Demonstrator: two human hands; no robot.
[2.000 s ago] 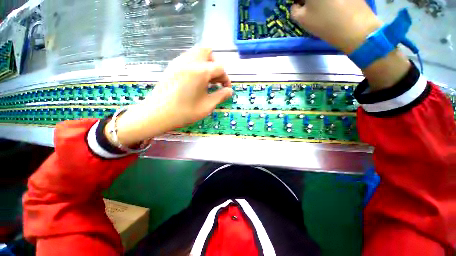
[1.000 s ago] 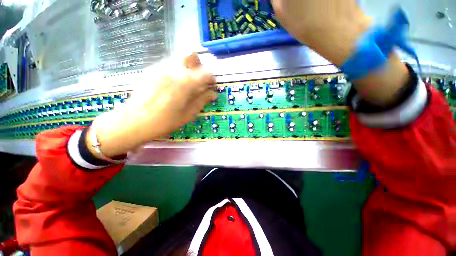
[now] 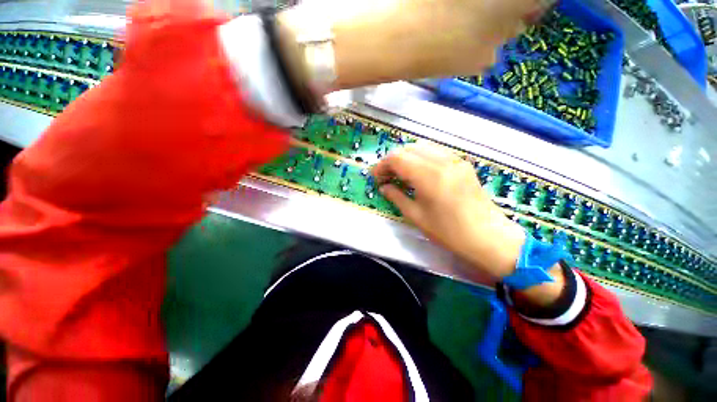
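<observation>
A green circuit board panel (image 3: 330,176) lies in the line rail, with small blue and silver parts in rows. My right hand (image 3: 440,192), with a blue wrist strap, is over the panel, fingertips bent down at its boards; whether they hold a part is hidden. My left hand (image 3: 440,35) is blurred and reaches across the top of the picture, its fingertips at the left back of the blue parts bin (image 3: 608,102). The bin holds many electrolytic capacitors (image 3: 550,74). What the left fingers hold cannot be seen.
A second blue bin (image 3: 682,39) stands farther back at the top right. Loose silver parts (image 3: 656,98) lie on the bench right of the nearer bin. The metal rail edge (image 3: 314,218) runs along the near side. More panels (image 3: 605,228) continue to the right.
My right hand has moved from the bin down to the panel. My left hand has moved from the panel up and right to the bin. The view has turned and shifted right.
</observation>
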